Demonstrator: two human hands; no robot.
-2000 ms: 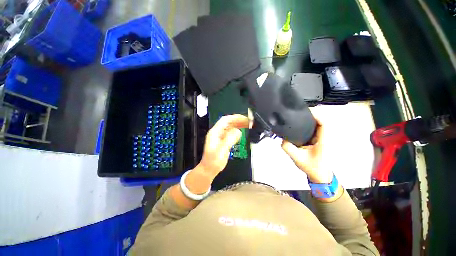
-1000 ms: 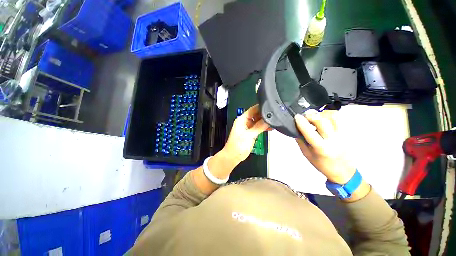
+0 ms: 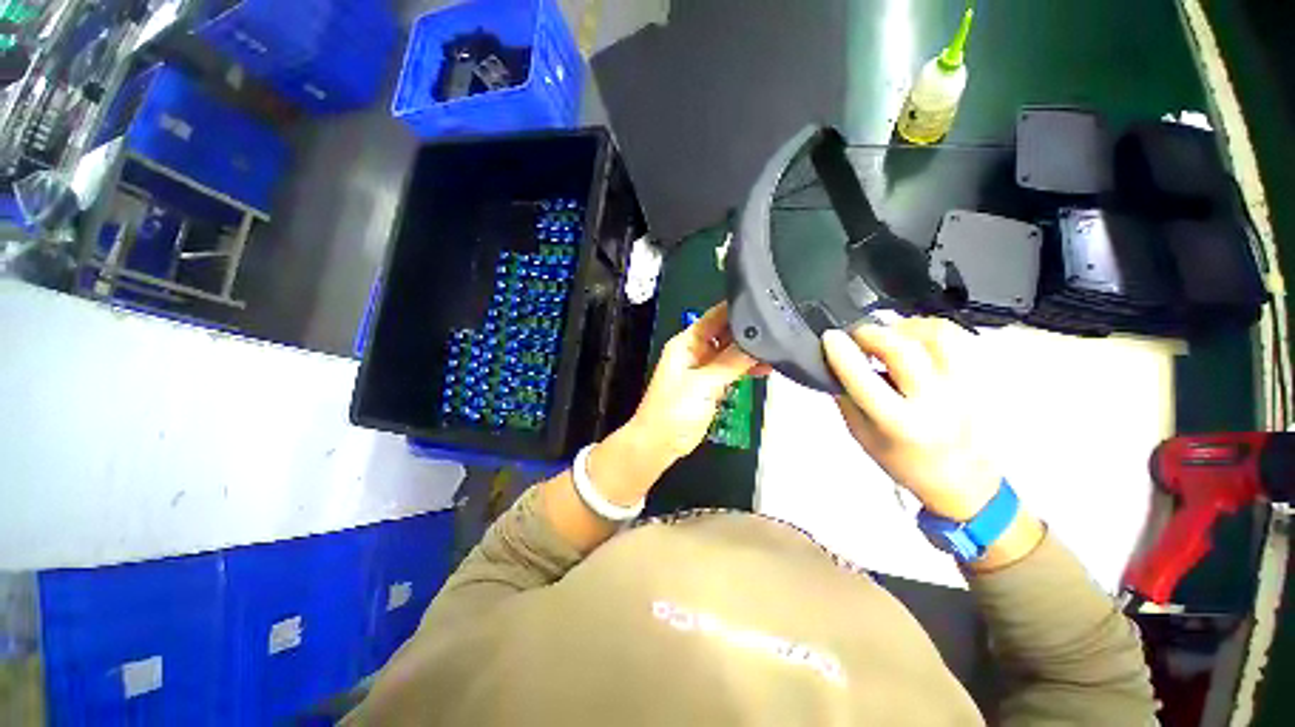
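Both hands hold a black strap (image 3: 767,291), a curved dark band with webbing and a buckle at its right side, above the bench. My left hand (image 3: 685,391) grips its lower left part, near a small round mark. My right hand (image 3: 912,405) grips its lower right part, below the buckle. The strap stands open as a loop. A green circuit board (image 3: 731,415) lies on the mat, partly hidden by my left hand. The white board (image 3: 1058,412) lies under and right of my right hand.
A black tray (image 3: 381,355) with rows of blue-topped boards stands left. Behind are a blue crate (image 3: 490,107) and black sheet (image 3: 696,128). A squeeze bottle (image 3: 930,107) stands at the back; black square plates (image 3: 987,260) lie right. A red heat gun (image 3: 1193,511) is far right.
The strap has turned from its broad outer side to an open loop, and my right hand has moved onto its near side. In the last second it has barely moved; the view has shifted slightly.
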